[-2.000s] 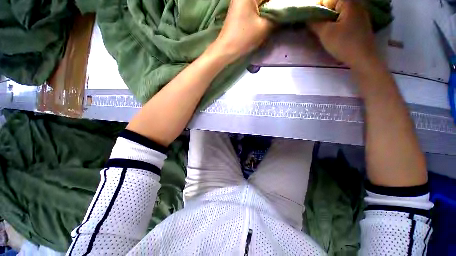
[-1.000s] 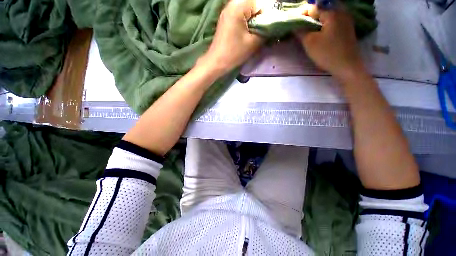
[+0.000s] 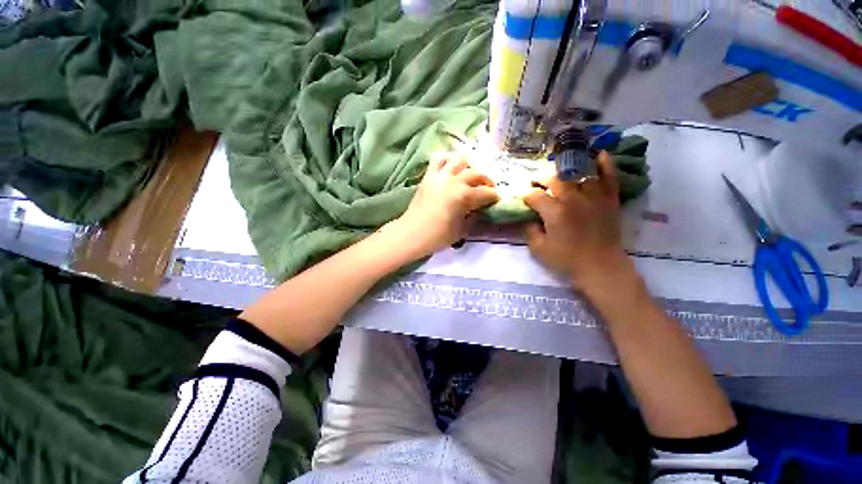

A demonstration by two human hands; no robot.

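A crinkled green garment piece (image 3: 350,142) lies on the white machine table, bunched to the left of the needle. My left hand (image 3: 444,203) presses and holds its near edge just left of the bright lamp spot. My right hand (image 3: 578,222) holds the cloth right of the spot, fingers close to the machine head. The white sewing machine (image 3: 624,57) with blue stripe stands over the cloth. The presser foot and needle area (image 3: 510,175) is washed out by glare, so the stitching cannot be seen.
Blue-handled scissors (image 3: 789,284) lie open at right. A red-handled tool (image 3: 820,36) is on the machine. A darker green heap (image 3: 76,123) lies at left by brown tape (image 3: 151,232). A printed scale (image 3: 473,304) runs along the table's front edge. More green cloth (image 3: 76,378) hangs below.
The view has shifted up, bringing the machine head and whole scissors into frame. Both hands now rest lower at the needle area, with the cloth edge flatter than before.
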